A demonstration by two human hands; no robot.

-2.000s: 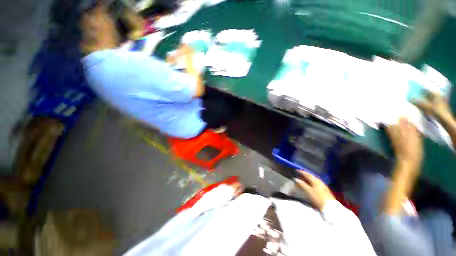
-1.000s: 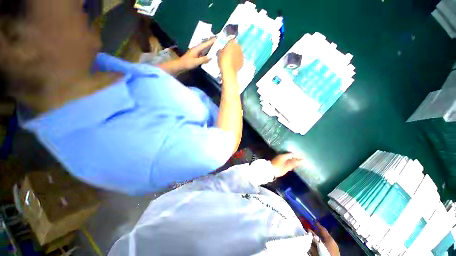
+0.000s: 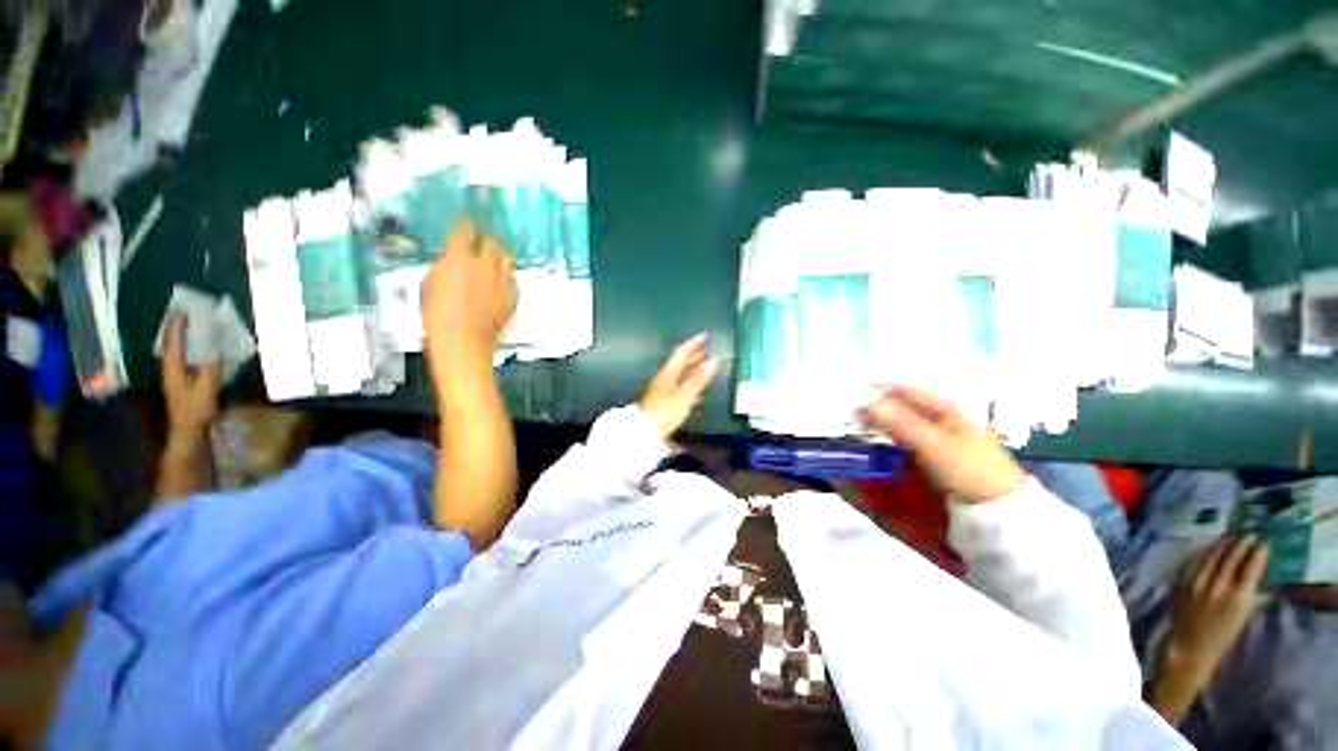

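Observation:
A wide pile of flat white-and-green colour boxes (image 3: 903,316) lies on the green bench in front of me, partly washed out by glare. My left hand (image 3: 680,385) is at the bench's front edge, left of the pile, fingers apart and empty. My right hand (image 3: 947,440) is at the pile's front edge, its fingertips over the white cards. Whether it grips a card cannot be told.
A person in blue at the left has one hand on another fanned pile (image 3: 514,250) and the other by a white paper (image 3: 206,330). A blue bin (image 3: 826,461) sits under the bench edge. Another person's hand (image 3: 1215,594) shows at lower right.
The view has swung to the right, and the large pile is now straight ahead. My left hand has come up beside it and my right hand has moved onto its front edge.

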